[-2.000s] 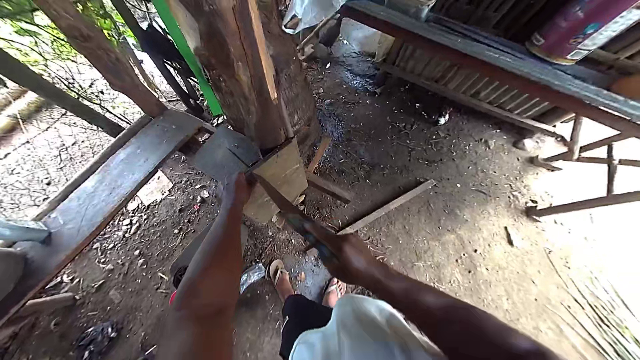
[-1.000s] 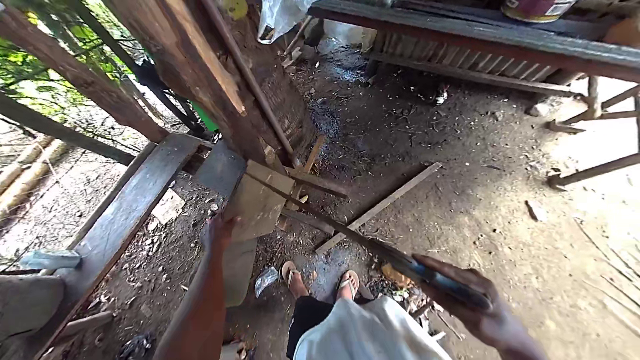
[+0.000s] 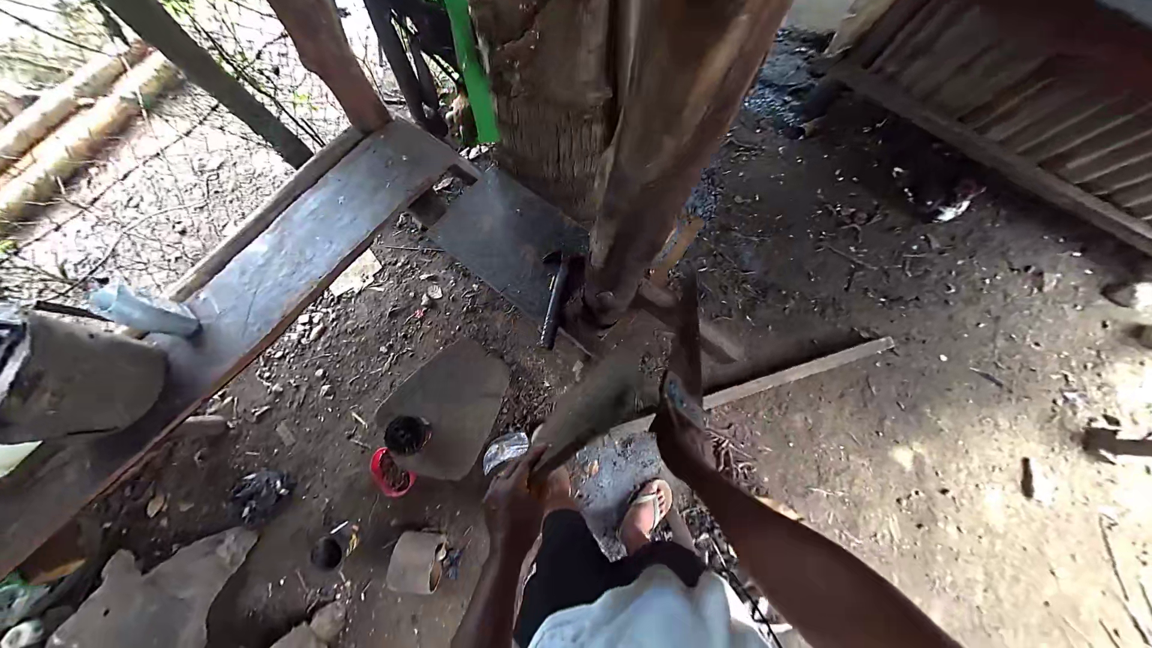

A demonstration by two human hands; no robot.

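My left hand point(image 3: 515, 504) grips the lower edge of a thin board point(image 3: 594, 405), which is blurred and tilted in front of my feet. My right hand point(image 3: 681, 436) is closed on the blue handle point(image 3: 681, 396) of a handsaw, whose dark blade point(image 3: 688, 333) points away from me beside the board. Whether blade and board touch cannot be told. Beyond them stands a thick wooden post point(image 3: 639, 180). A hammer point(image 3: 555, 301) with a dark handle lies on a dark flat plate point(image 3: 508, 238) at the foot of the post.
A wooden bench point(image 3: 297, 234) runs along the left, with a bucket-like container point(image 3: 81, 373) on it. A long wooden strip point(image 3: 801, 371) lies on the dirt to the right. A flat piece point(image 3: 459, 405) and a red cup point(image 3: 392, 474) are on the ground at left.
The board has come away from the post's base towards my feet, in my left hand. The saw has swung from slanting across to pointing forward. The hammer now shows. The view has shifted.
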